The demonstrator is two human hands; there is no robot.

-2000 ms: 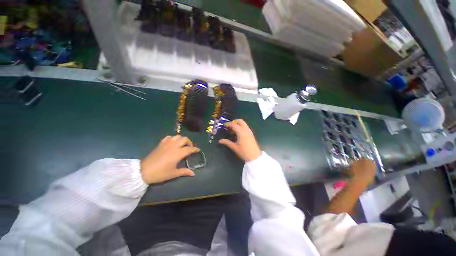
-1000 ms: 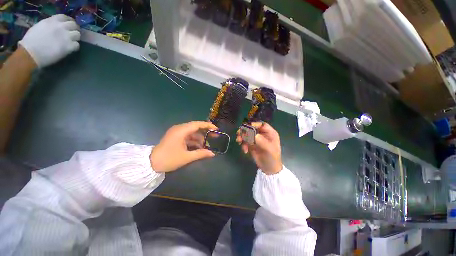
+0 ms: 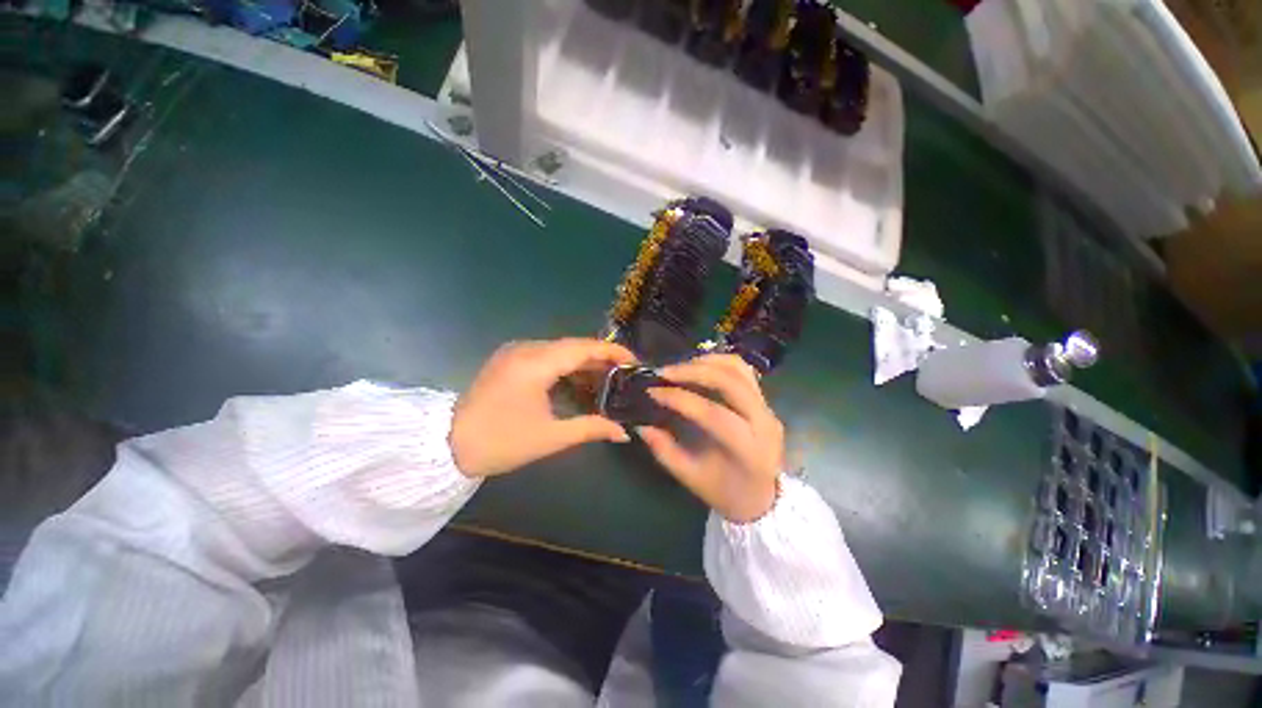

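My left hand holds a rounded-square watch case frame by its edges between thumb and fingers. My right hand holds a small dark screen module against the frame's right side; my fingers partly cover it, so I cannot tell whether it sits inside the ring. Behind my hands two dark ribbed stacks of screen modules stand side by side, the left stack and the right stack, each with gold flex cables along its left edge.
A white foam tray with dark-and-gold rows lies behind the grey post. Tweezers lie left of it. A white bottle lies by crumpled tissue. A blister tray is at right, assembled watch units at far left.
My right hand has brought the screen module from the stacks to the frame in my left hand. The neighbour's gloved hand has left the upper left. The view has shifted.
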